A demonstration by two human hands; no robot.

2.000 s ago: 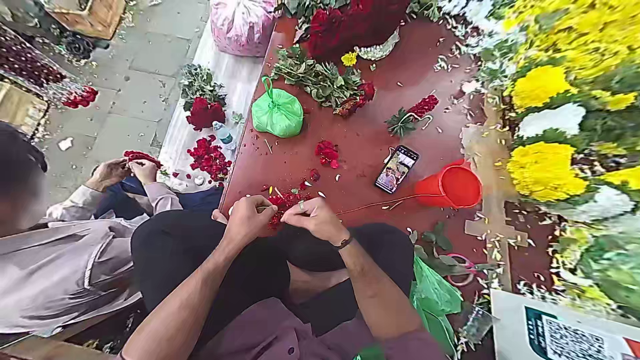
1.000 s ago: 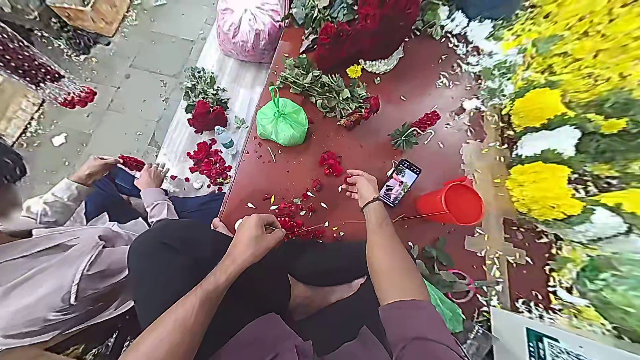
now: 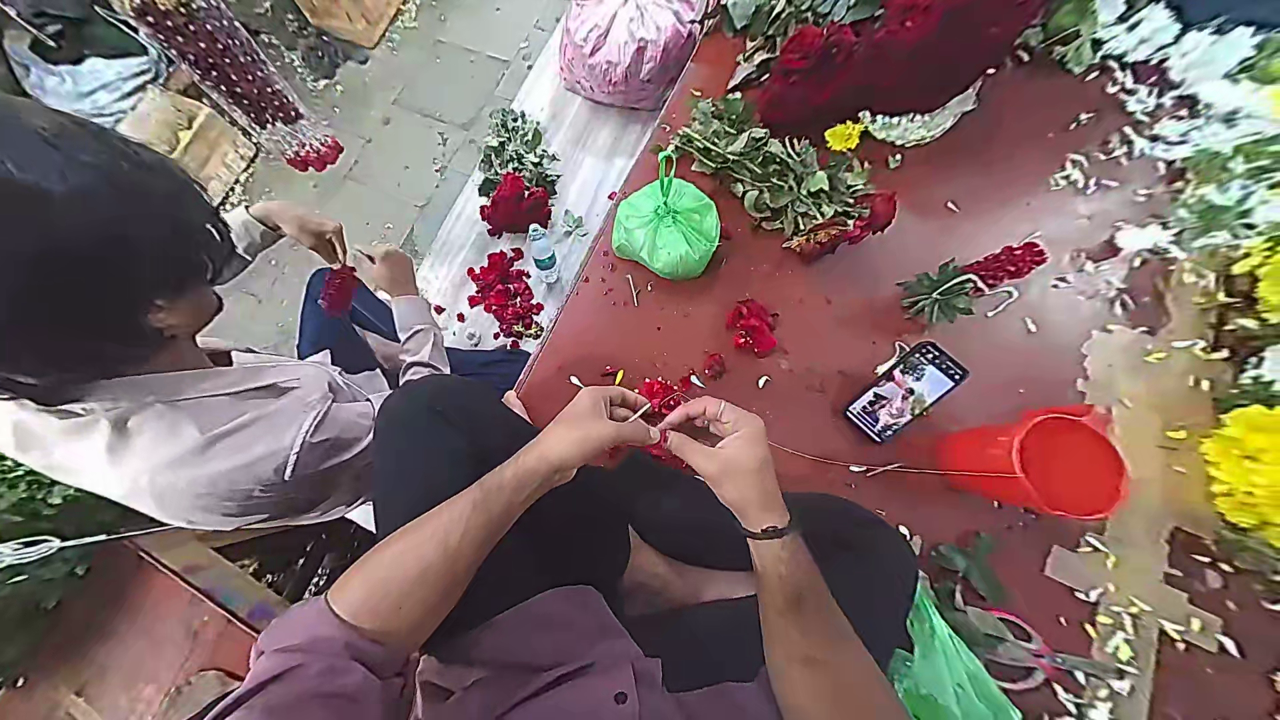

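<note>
My left hand (image 3: 600, 430) pinches a thin pale stick-like piece between thumb and fingers; whether it is a needle or a stem I cannot tell. My right hand (image 3: 725, 445), close beside it, pinches a small red petal or bud and touches the thread (image 3: 830, 460). That thread runs from my hands over the red surface to the red plastic cup (image 3: 1070, 465). Loose red petals (image 3: 660, 393) lie just beyond my fingers. Farther off lie a small heap of red petals (image 3: 752, 327) and a smartphone (image 3: 905, 390) with its screen lit.
A tied green plastic bag (image 3: 667, 228), leafy red flowers (image 3: 785, 175) and a red flower string (image 3: 1005, 265) lie on the red surface. Scissors (image 3: 1030, 650) are at the lower right. At left sits a person (image 3: 200, 400) holding red petals, near a water bottle (image 3: 542, 252).
My right hand has come back from beside the phone to my left hand, and both now work close together. The view has shifted, showing more of the person at left.
</note>
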